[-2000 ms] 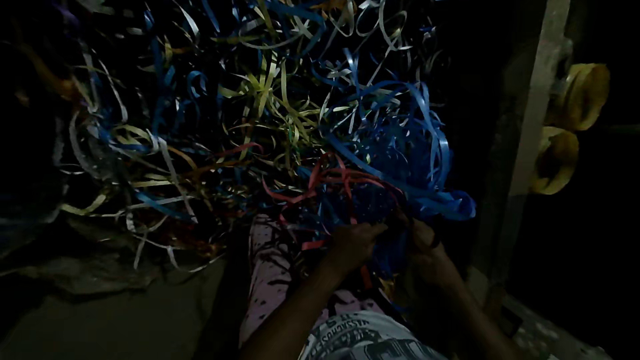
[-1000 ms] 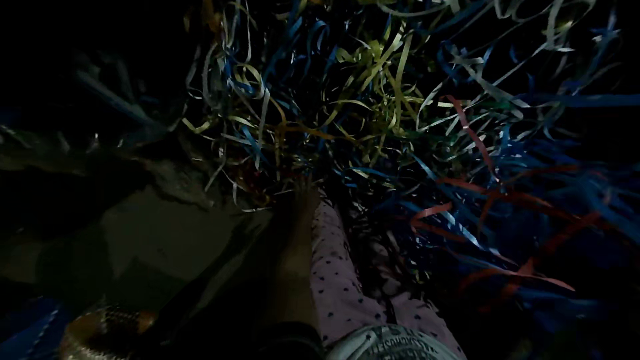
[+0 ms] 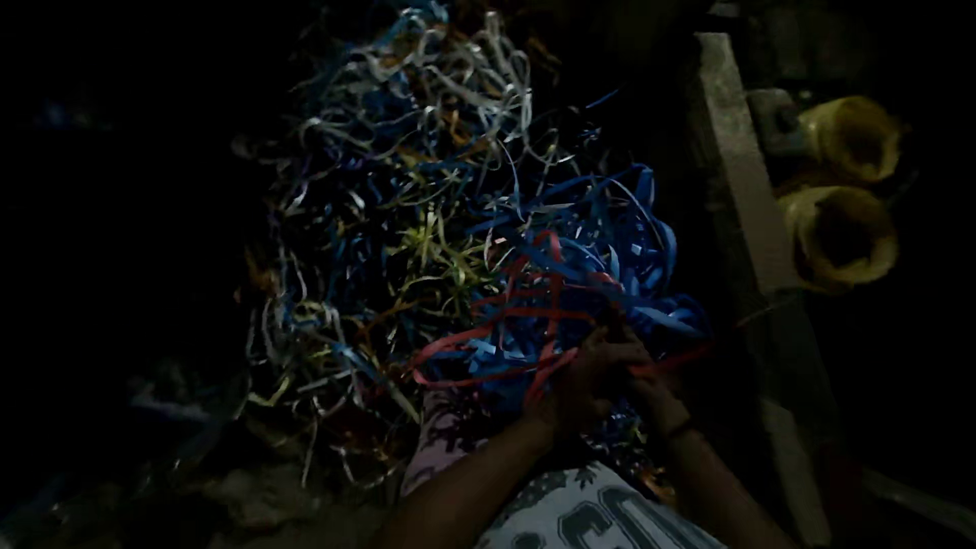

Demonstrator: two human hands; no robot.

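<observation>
A large tangled heap of plastic strapping strips spreads ahead of my knees. Red strips lie over blue strips, close to both hands. My left hand and my right hand come together at the near right side of the heap, by a red strip that passes around them. Darkness hides the fingertips, so what each hand grips cannot be told. Yellow strips lie in the middle of the heap and white strips at its far end.
To the right runs a long wooden beam, with two yellow cylindrical objects beside it, hollow at their ends. Crumpled sheet material lies at the lower left. My patterned trouser leg borders the heap.
One second ago the view was turned left, with one arm reaching to the heap's near edge beside my leg. Now both hands are together at the red and blue strips.
</observation>
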